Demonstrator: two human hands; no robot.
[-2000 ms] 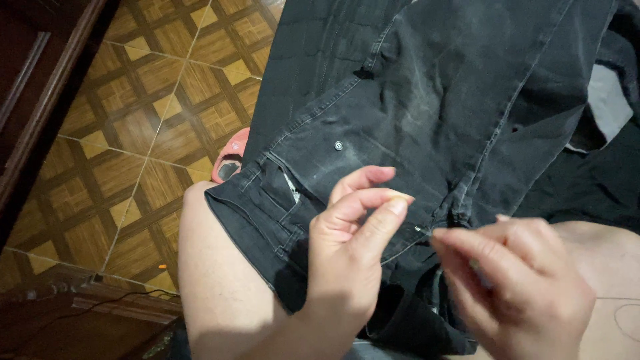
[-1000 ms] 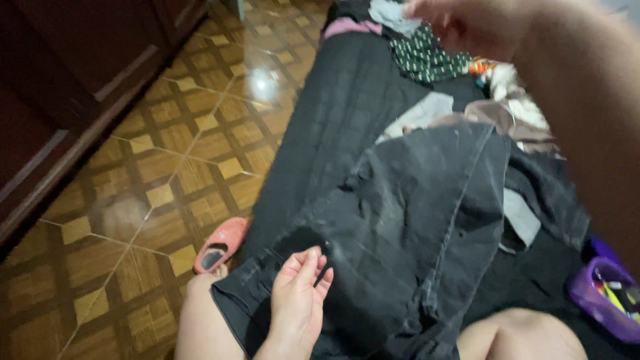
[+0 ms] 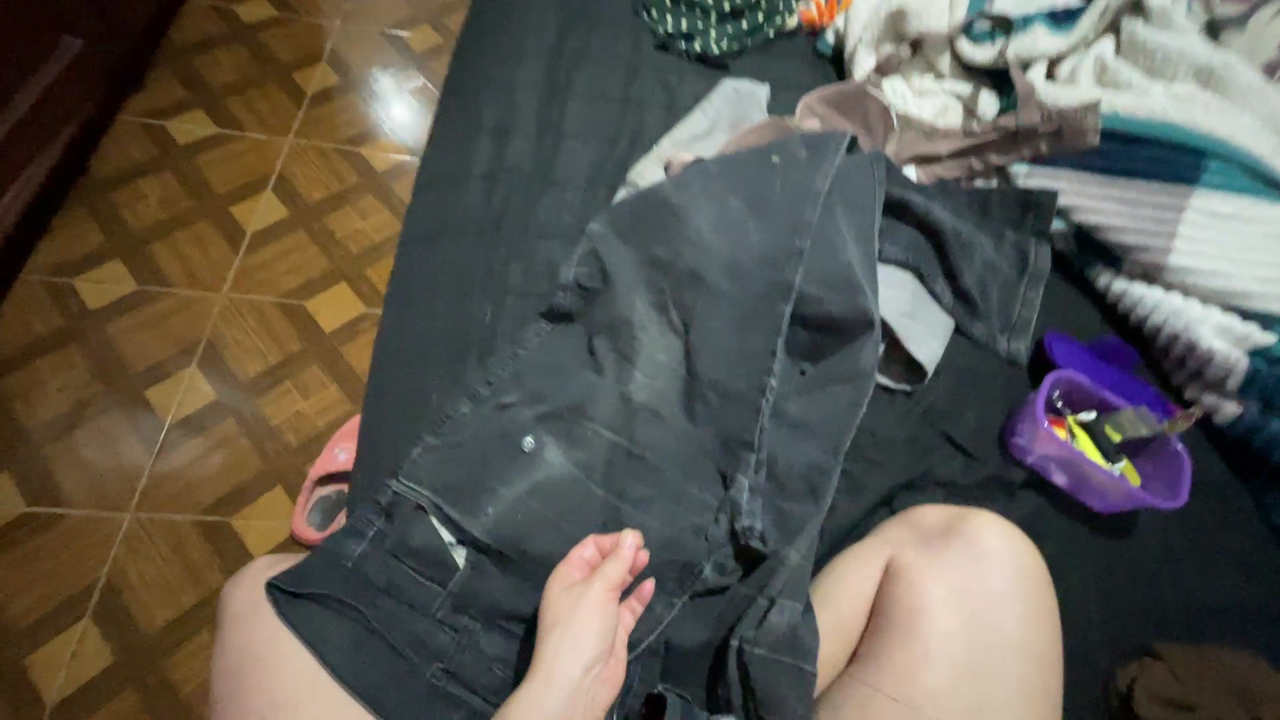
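A pair of black denim pants [image 3: 640,350] lies spread over my lap and the dark bedding, its waistband at the lower left. My left hand [image 3: 595,615] is above the pants near the bottom centre, thumb and index fingertips pinched together; whether something thin is between them is too blurred to tell. A thin thread [image 3: 665,625] seems to run over the fabric just right of that hand. On the pants, up and left of the hand, sits a small round metal button [image 3: 528,443]. My right hand is out of view.
Right of my knee, an open purple plastic container [image 3: 1100,450] holds small sewing-like items, its lid behind it. A striped knitted blanket [image 3: 1180,190] and other clothes lie at the upper right. A pink clog [image 3: 330,480] stands on the tiled floor [image 3: 200,300] at left.
Two seconds ago both hands were close together over the pants with a thread between them. My right hand then rose to the upper right and has now left the view.
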